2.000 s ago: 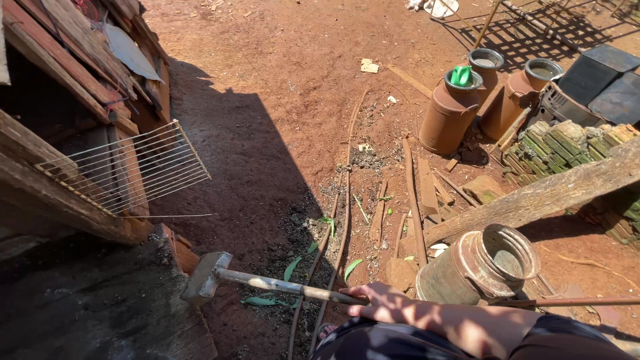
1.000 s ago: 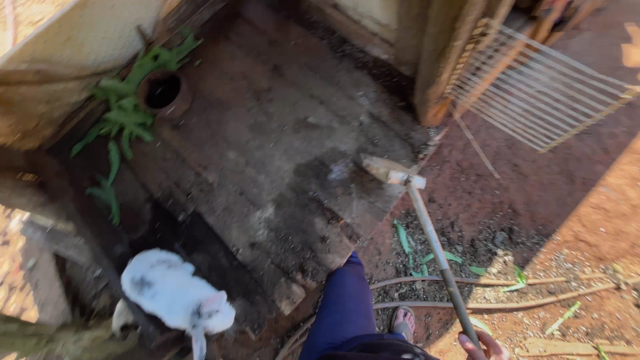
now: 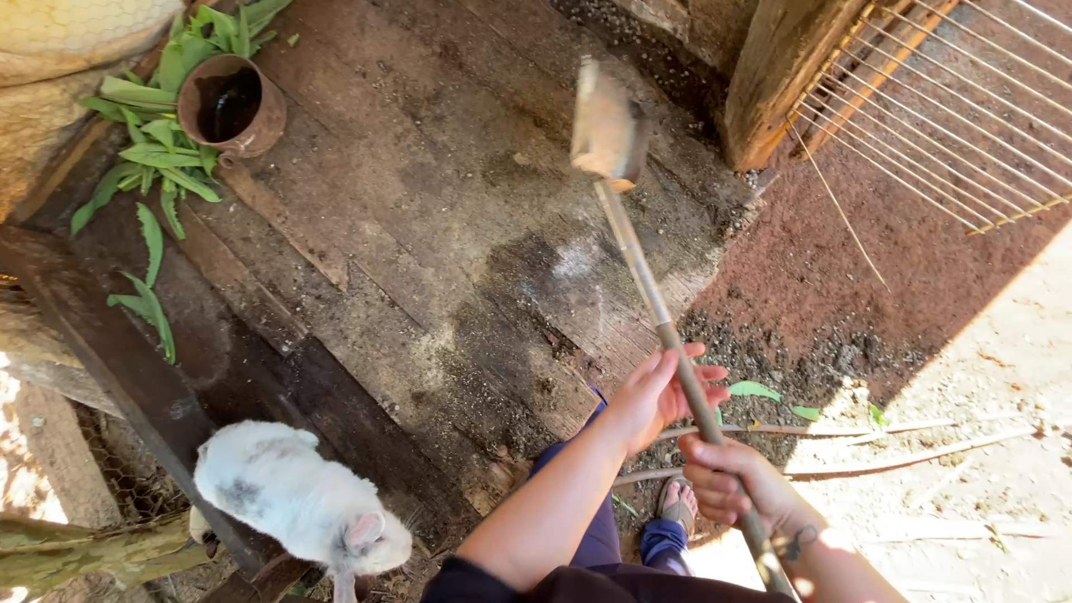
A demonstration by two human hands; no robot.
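Observation:
My right hand (image 3: pixel 729 481) is closed round the lower wooden handle of a long-handled tool. Just above it my left hand (image 3: pixel 662 398) lies against the same handle, its fingers spread and only partly round it. The tool's broad, blurred head (image 3: pixel 607 126), which looks like a hoe or scraper blade, is over the dirty plank floor (image 3: pixel 402 193) of a wooden pen. Droppings and dust cover the planks near a damp dark patch. A white rabbit with grey patches (image 3: pixel 285 494) sits at the lower left, apart from both hands.
A brown pot (image 3: pixel 272 117) stands among green leaves (image 3: pixel 155 155) at the upper left. A wire rack (image 3: pixel 946 109) juts out beside a wooden post (image 3: pixel 783 75). A low board (image 3: pixel 109 385) edges the pen. Hoses (image 3: pixel 888 461) run over the soil beside my sandalled foot (image 3: pixel 677 507).
The view has swung from the yard to the pen floor. The tool's head has moved farther over the planks, and my left hand has come to the handle, where one hand showed before.

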